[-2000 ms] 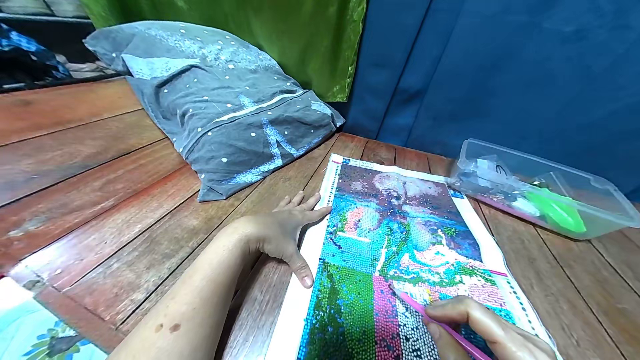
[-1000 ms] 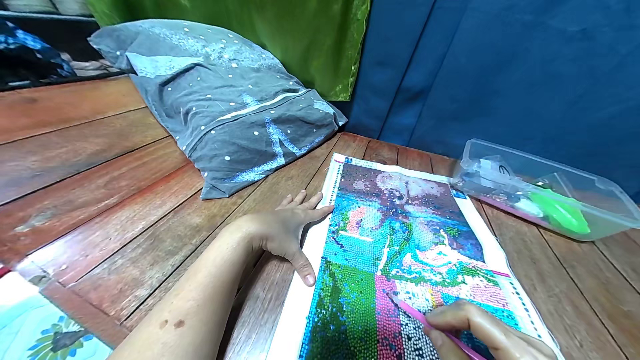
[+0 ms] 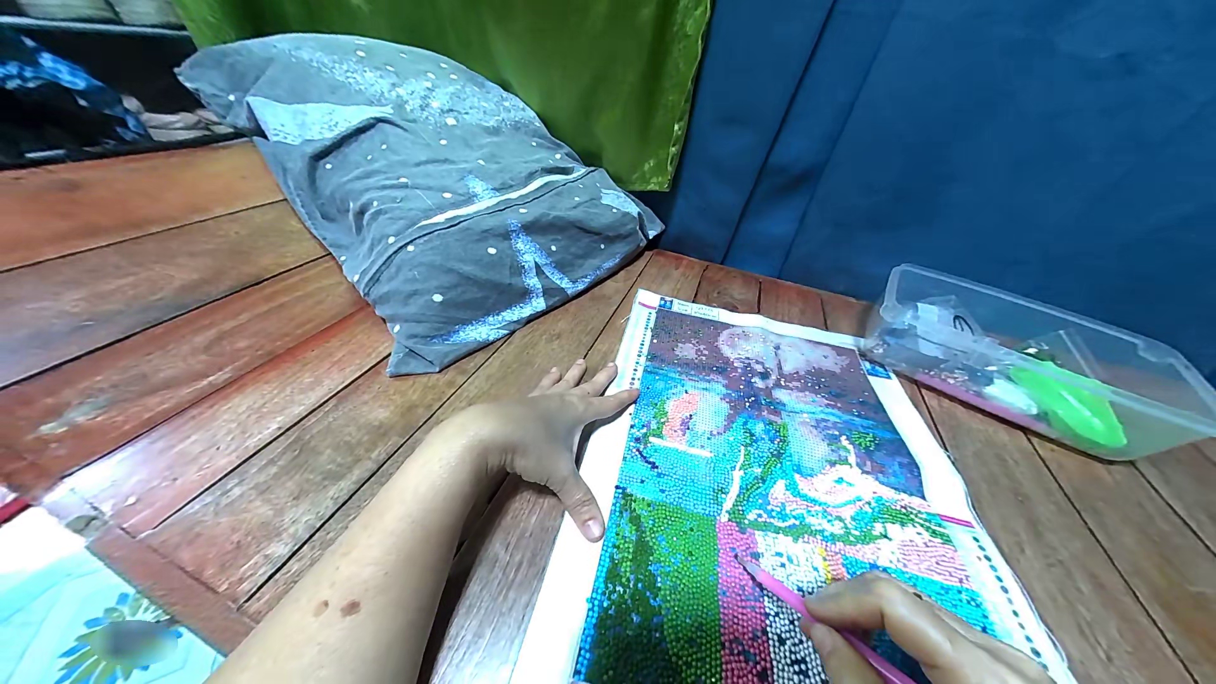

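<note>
A diamond painting canvas (image 3: 703, 475) lies on the wooden plank floor, largely covered with small coloured beads. My left hand (image 3: 560, 427) is spread with fingers apart, its thumb and a fingertip on the white left margin of the canvas. At the lower right, my right hand (image 3: 893, 617) grips a pink applicator pen (image 3: 793, 597). The pen's tip is at the pink beaded strip, beside a black-and-white beaded patch. Whether a bead is on the tip cannot be told.
A clear plastic box (image 3: 1035, 380) with a bright green item (image 3: 1069, 404) and small bags stands by the canvas's right edge. A grey patterned pillow (image 3: 456, 199) lies at the back left, before green and blue curtains (image 3: 931, 161). Floral fabric (image 3: 114, 617) shows at the lower left.
Between two seconds and one second ago, my right hand shifted slightly, still with the pen in it. My left hand has stayed at the canvas's left edge.
</note>
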